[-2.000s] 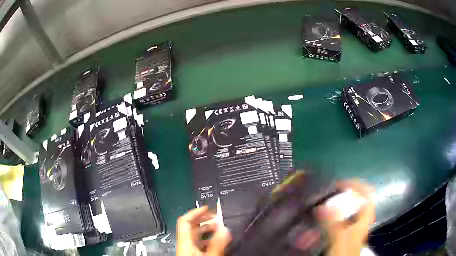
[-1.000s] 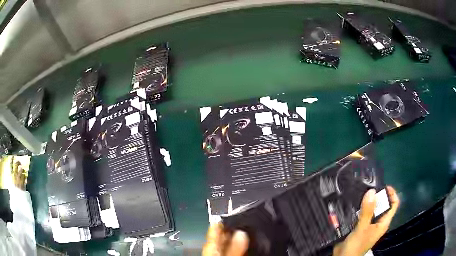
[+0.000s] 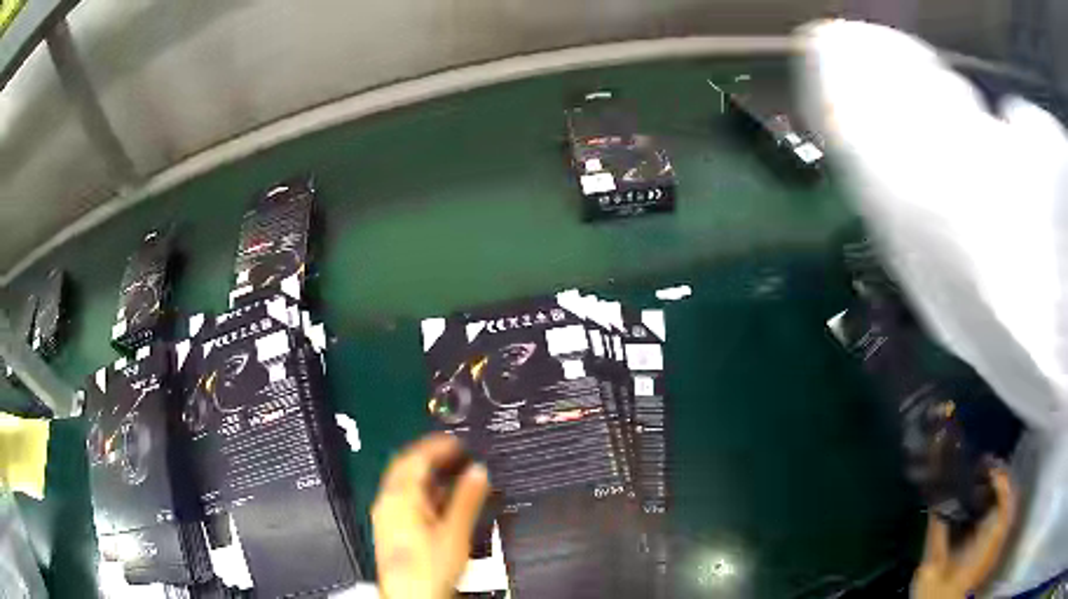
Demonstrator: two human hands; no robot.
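A fanned pile of flat black cartons (image 3: 550,427) lies in front of me, with white flaps at its far end. My left hand (image 3: 428,515) is over the pile's left edge, thumb and bent fingers apart, with no carton seen in it. My right hand (image 3: 966,538) is at the lower right, its fingers on the near end of a dark carton (image 3: 937,451). That carton is blurred and partly hidden by a white sleeve, so its folded state is unclear.
Another person's white sleeve (image 3: 949,199) seems to reach across the right side. Two more carton piles (image 3: 264,439) lie at left. Folded boxes (image 3: 621,164) stand along the far green strip. A grey rail runs behind. A yellow sheet (image 3: 21,454) is at the far left.
The carton I held across the front with both hands is gone from there. My left hand has moved left and up, my right hand right. The white sleeve has entered; the view has shifted.
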